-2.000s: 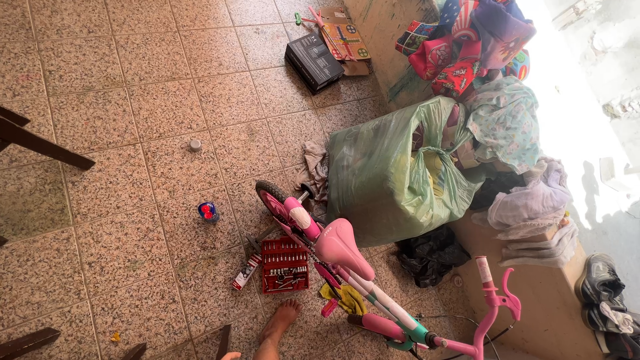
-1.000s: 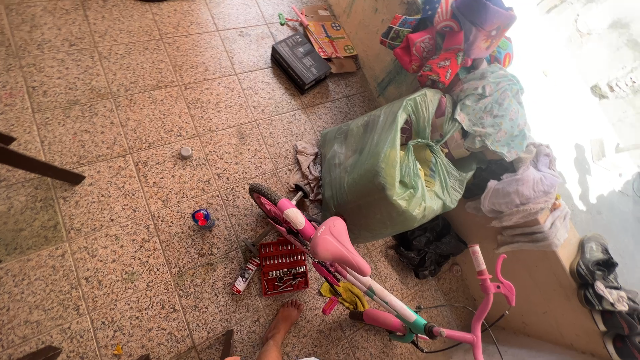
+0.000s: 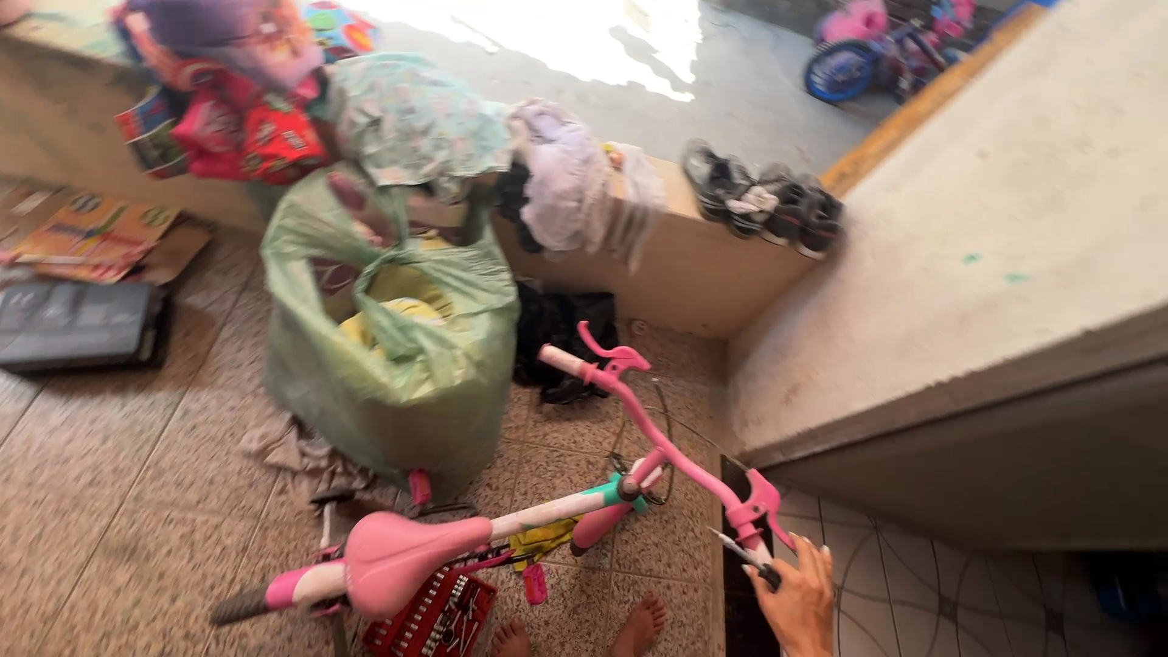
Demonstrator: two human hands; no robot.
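My right hand [image 3: 800, 589], at the lower right, holds a thin tool [image 3: 748, 558] with a dark handle and metal shaft, apparently a screwdriver. It lies against the near end of the pink handlebar [image 3: 684, 465], by the white grip and pink brake lever [image 3: 759, 500]. The child's bicycle stands below me with its pink saddle [image 3: 397, 561] to the left and a white and teal frame [image 3: 557, 511]. Its front wheel is not visible. A red socket set case [image 3: 433, 616] lies open on the floor beneath the bicycle. My left hand is out of view.
A large green plastic bag [image 3: 401, 365] of clothes stands beyond the bicycle. Clothes [image 3: 420, 119] and shoes [image 3: 766, 196] lie on the low wall [image 3: 675, 274]. A dark box [image 3: 78, 319] is on the floor at left. A thick wall [image 3: 958, 274] rises at right. My bare feet show below.
My right hand with the tool has come into view by the handlebar. The view has turned a lot to the right. The bicycle's wheel-less front end now shows more fully.
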